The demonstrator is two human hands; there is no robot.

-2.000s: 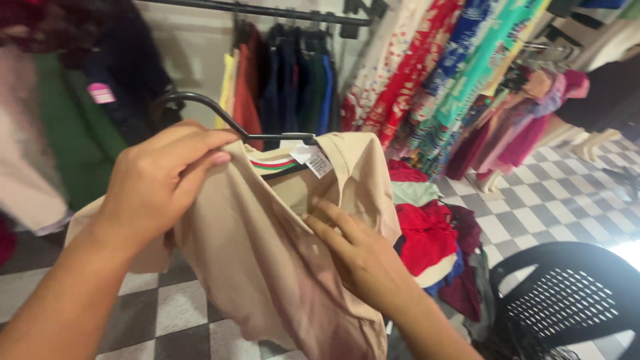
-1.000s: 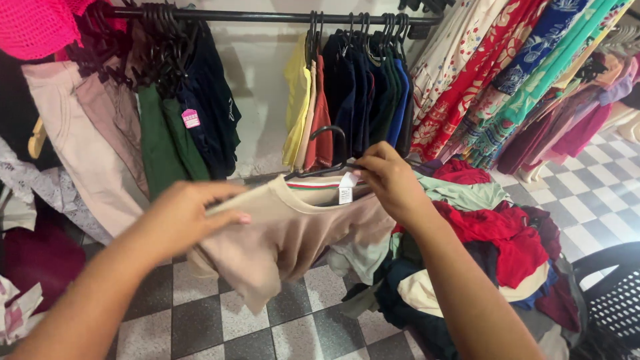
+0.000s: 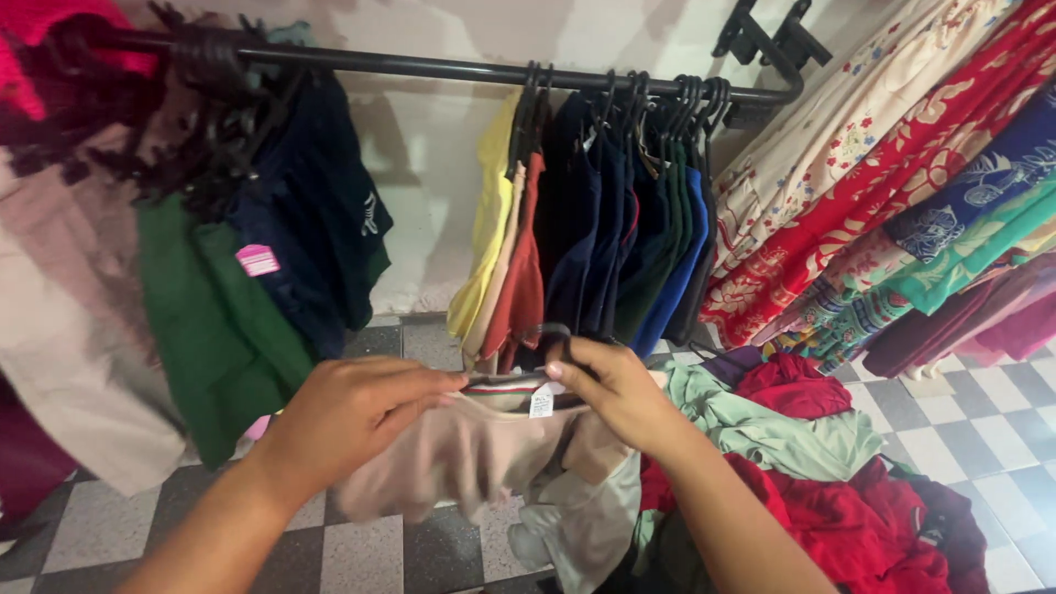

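Note:
A beige shirt [image 3: 462, 450] hangs between my hands, its neckline facing up, with a striped inner neck band and a white label [image 3: 541, 401] bearing writing. My left hand [image 3: 355, 412] pinches the left side of the neckline between thumb and fingers. At the right side of the neckline my right hand [image 3: 610, 388] grips the collar beside the hook of a black clothes hanger [image 3: 549, 330]. Most of the hanger is hidden by the shirt and my hand.
A black wall rail [image 3: 445, 69] carries shirts on hangers and, at the left, green shorts [image 3: 214, 330] and dark blue garments. Patterned fabrics [image 3: 825, 190] hang at the right. A heap of red and pale green clothes [image 3: 833, 511] lies at lower right, over a checkered floor [image 3: 363, 544].
My right hand has gone from the front of the shirt to the collar beside the hanger hook. The shirt is lower in view, before the rail. The view has shifted towards the rail.

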